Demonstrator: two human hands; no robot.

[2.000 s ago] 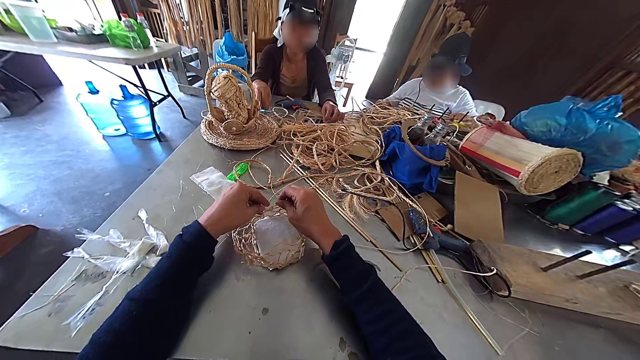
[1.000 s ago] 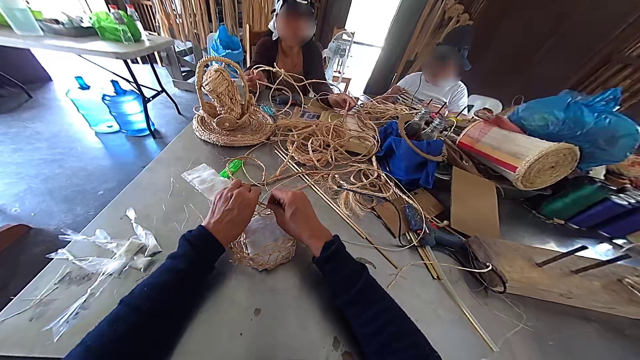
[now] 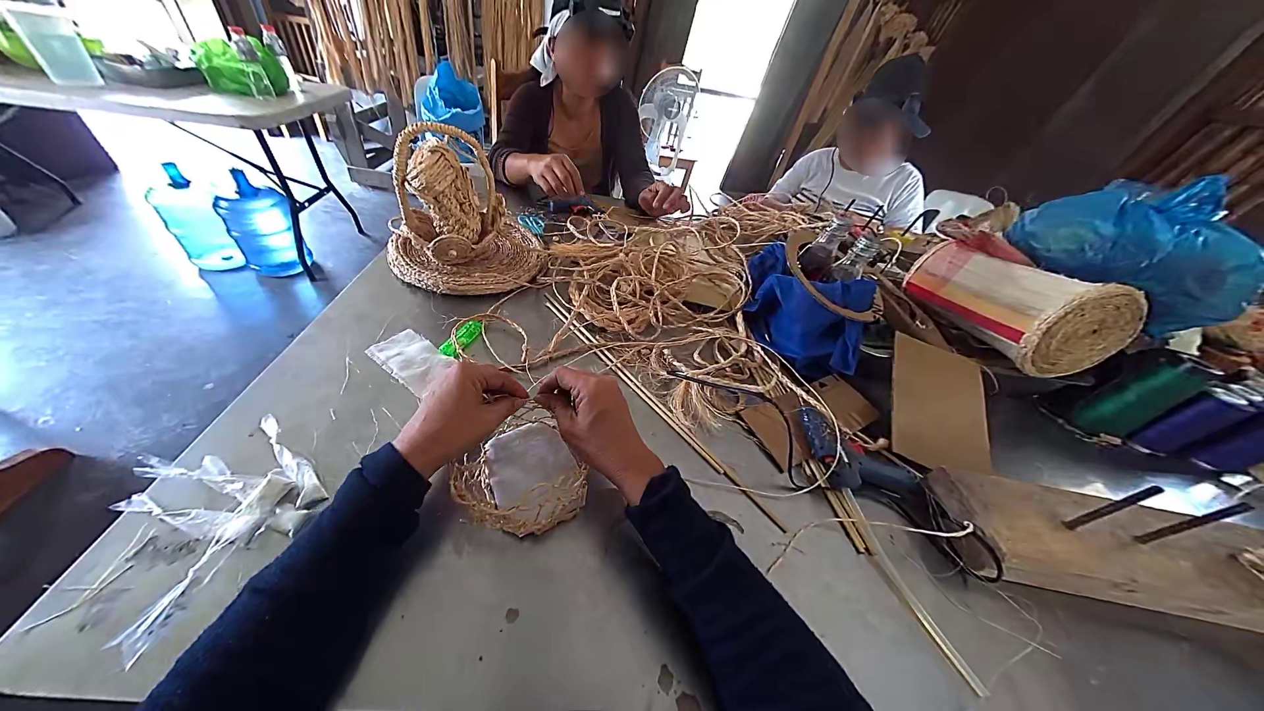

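A small openwork woven fibre basket (image 3: 520,509) rests on the grey table, with a pale cloth-like piece (image 3: 530,462) inside it. My left hand (image 3: 461,410) and my right hand (image 3: 597,423) meet above its far rim, and the fingertips of each pinch thin fibre strands. The exact strand in each hand is too small to tell apart. Beyond my left hand lie a flat clear plastic piece (image 3: 407,361) and a bright green object (image 3: 460,339). Loose natural cord (image 3: 647,281) is heaped farther back.
Crumpled plastic strips (image 3: 237,504) lie at left. A round woven mat (image 3: 464,259) carries a handled basket. At right are thin sticks (image 3: 671,420), a glue gun (image 3: 849,459), cardboard (image 3: 940,403) and a wooden board with metal rods (image 3: 1086,543). Two people sit across the table.
My hands have stayed near the basket's far rim, shifting slightly. The person opposite held up a loop of cord a second ago; now that person's hands are low over the table.
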